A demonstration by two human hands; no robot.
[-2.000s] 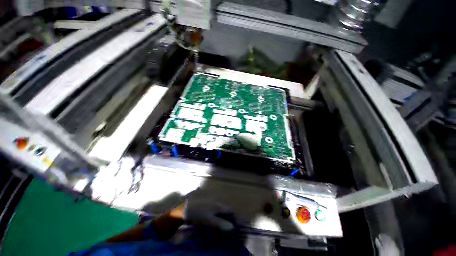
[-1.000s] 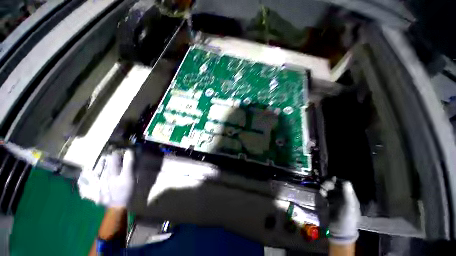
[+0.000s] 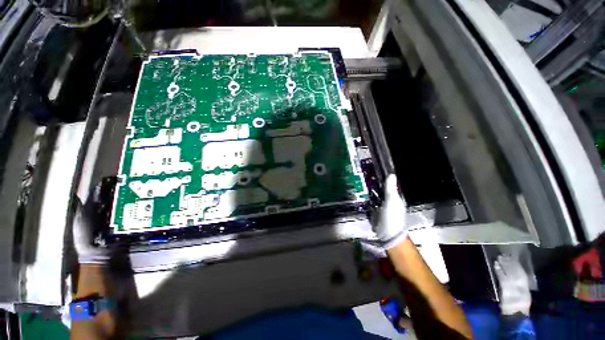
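A large green circuit board (image 3: 232, 106) with pale patches and ring-marked holes lies in a dark carrier (image 3: 368, 172) inside the machine. My left hand (image 3: 87, 229), white-gloved and blurred, is at the carrier's front left corner; its fingertips are hard to make out. My right hand (image 3: 391, 212), also white-gloved, is closed against the carrier's front right corner, fingers pointing forward along its side. A blue band (image 3: 86, 307) is on my left wrist. Shadow covers the board's lower right part.
The pale front ledge (image 3: 265, 282) runs below the board, its knobs in shadow. A curved white frame beam (image 3: 524, 119) is at the right. Another person's white-gloved hand (image 3: 513, 285) and blue sleeve show at the lower right, near a red item (image 3: 587, 265). Green floor shows at the lower left.
The view is now closer over the board. My left hand has gone from the ledge to the carrier's left corner, my right from beside the knobs to its right corner. Another person's hand has appeared.
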